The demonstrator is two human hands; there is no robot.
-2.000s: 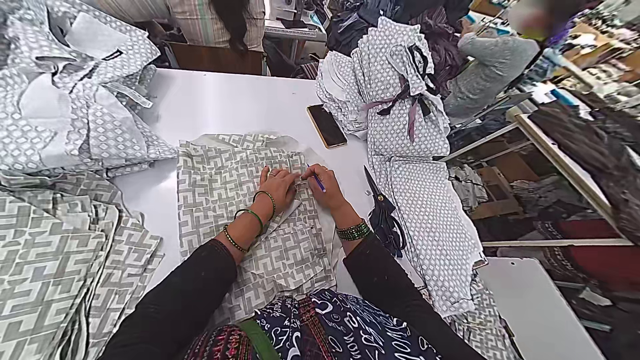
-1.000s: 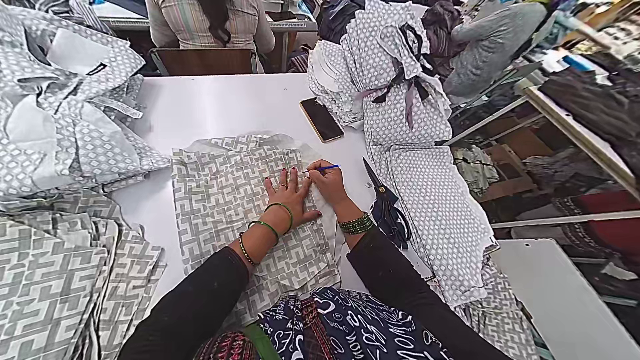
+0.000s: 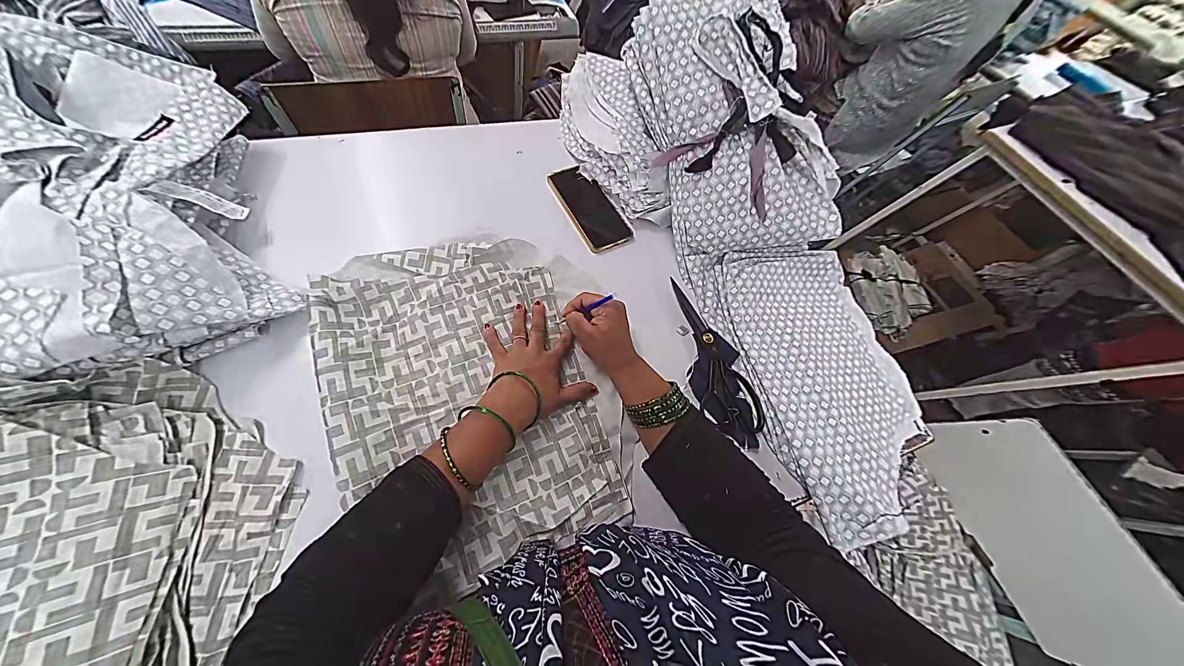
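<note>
A stack of grey-and-cream patterned fabric pieces (image 3: 398,370) lies on the white table in front of me. My left hand (image 3: 532,361) rests flat on it, fingers spread, holding nothing. Just right of it, my right hand (image 3: 601,331) grips a blue pen (image 3: 600,302) at the right edge of the stack; the pen's tip is hidden by the fingers. Black-handled fabric scissors (image 3: 721,379) lie right of my right wrist, their blades pointing away from me. Beyond my hands, a smartphone (image 3: 590,210) lies with its dark screen up.
White dotted fabric pieces (image 3: 795,342) are piled along the right, some tied with dark strips. More dotted fabric (image 3: 139,250) and patterned pieces (image 3: 92,518) lie on the left. A person (image 3: 370,37) sits beyond the table's far edge (image 3: 416,134); another stands at upper right. Shelving (image 3: 1082,213) stands right.
Two seconds ago my left hand was bunched close beside the right one; now it lies flat with fingers spread. The pen in my right hand has tilted to point its back end rightward.
</note>
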